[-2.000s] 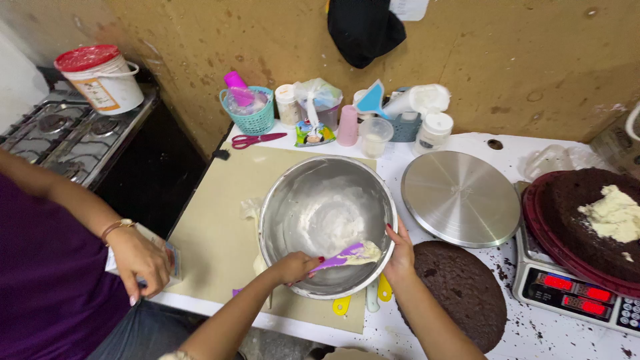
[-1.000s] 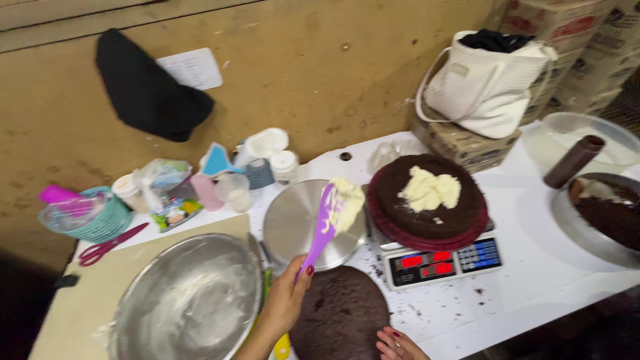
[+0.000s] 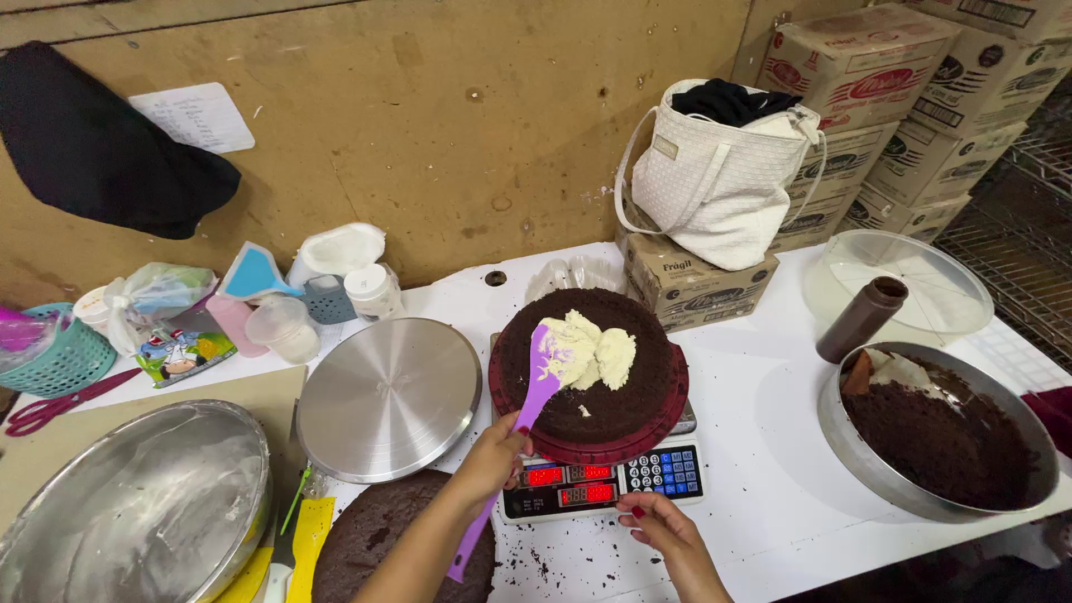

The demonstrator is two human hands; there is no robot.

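My left hand point(image 3: 492, 459) grips a purple spatula point(image 3: 536, 394), its blade touching pale cream point(image 3: 578, 350) on a round chocolate cake layer point(image 3: 523, 335). That layer rests on a dark red plate point(image 3: 586, 452), which sits on a digital scale point(image 3: 548, 505) with a lit display. My right hand point(image 3: 662, 528) holds nothing, its fingers parted at the scale's front edge near the keypad. A second chocolate layer point(image 3: 377, 528) lies partly under my left forearm. Left of it stands a large metal bowl point(image 3: 142, 502) smeared with cream.
A metal turntable point(image 3: 389, 398) lies left of the scale. At right are a metal pan point(image 3: 930, 494) with dark crumbs and a brown bottle point(image 3: 863, 318). Behind stands a white bag point(image 3: 720, 176) on a carton point(image 3: 712, 285). A knife point(image 3: 283, 544) lies beside the bowl.
The purple spatula has gone from over the metal bowl, past the turntable, to the cream on the cake. My right hand has let go of the bowl's rim. The view has swung right.
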